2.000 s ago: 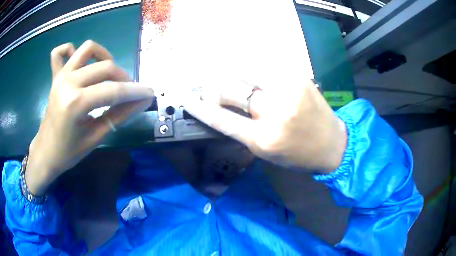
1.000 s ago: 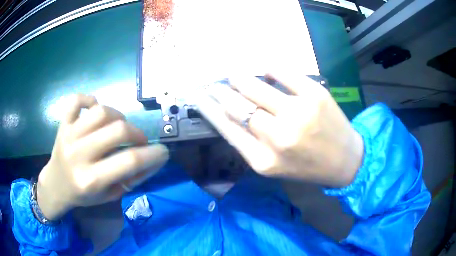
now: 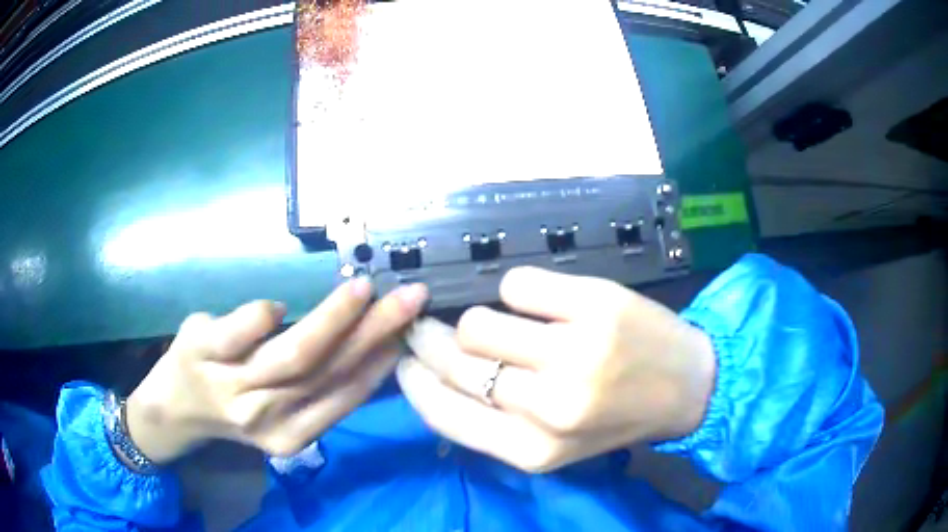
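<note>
The loading fixture (image 3: 520, 223), a long grey bar with several dark nests and bright screws at its ends, lies along the near edge of the white parts tray (image 3: 478, 94). Tiny copper parts (image 3: 331, 36) are heaped at the tray's upper left corner. My left hand (image 3: 281, 374) is at the fixture's near left corner, its fingertips together at the edge. My right hand (image 3: 556, 369) is just below the fixture's near edge, fingers curled, fingertips close to my left fingers. Whether either hand holds a tiny part cannot be seen.
The tray and fixture lie on a glossy green mat (image 3: 135, 177). A lime green label (image 3: 715, 211) is at the right of the mat. Silver rails (image 3: 156, 47) run behind. A grey metal frame (image 3: 811, 47) and a small black object (image 3: 812, 125) are at the right.
Both hands have moved towards me and together, off the fixture. My left hand moved right and my right hand moved down. The row of nests is now uncovered.
</note>
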